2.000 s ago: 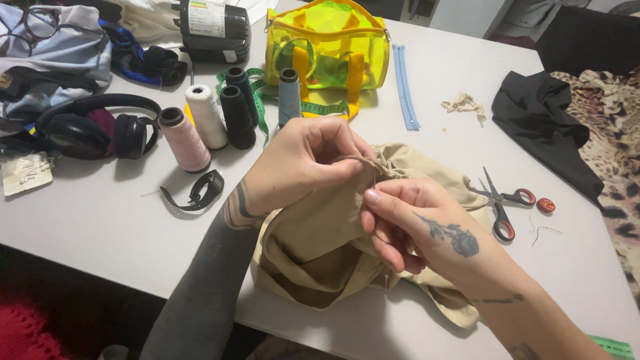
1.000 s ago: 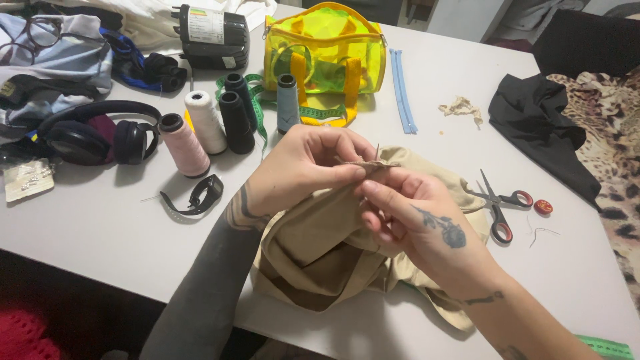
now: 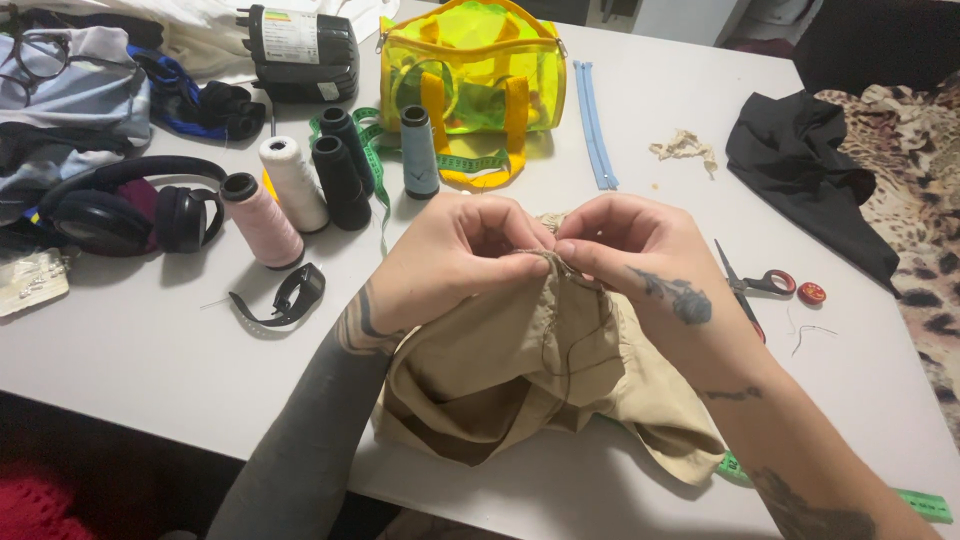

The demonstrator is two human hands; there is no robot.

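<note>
A beige cloth garment lies bunched on the white table under both hands. My left hand pinches its gathered upper edge between thumb and fingers. Close against it, my right hand grips the same edge, fingertips nearly touching the left ones. A dark thread hangs in a loose loop down the front of the cloth. Whether a needle is between the fingertips cannot be seen. Red-and-black scissors lie with blades apart, just right of my right hand.
Thread cones, including a pink one, stand left of the hands near a black wristwatch and headphones. Behind are a yellow transparent bag and a blue zipper. Black fabric lies right; a green tape measure shows at the front right.
A needle showed upright above my fingertips one second ago; it is no longer visible. The hands now meet fingertip to fingertip, and a loop of dark thread shows on the cloth.
</note>
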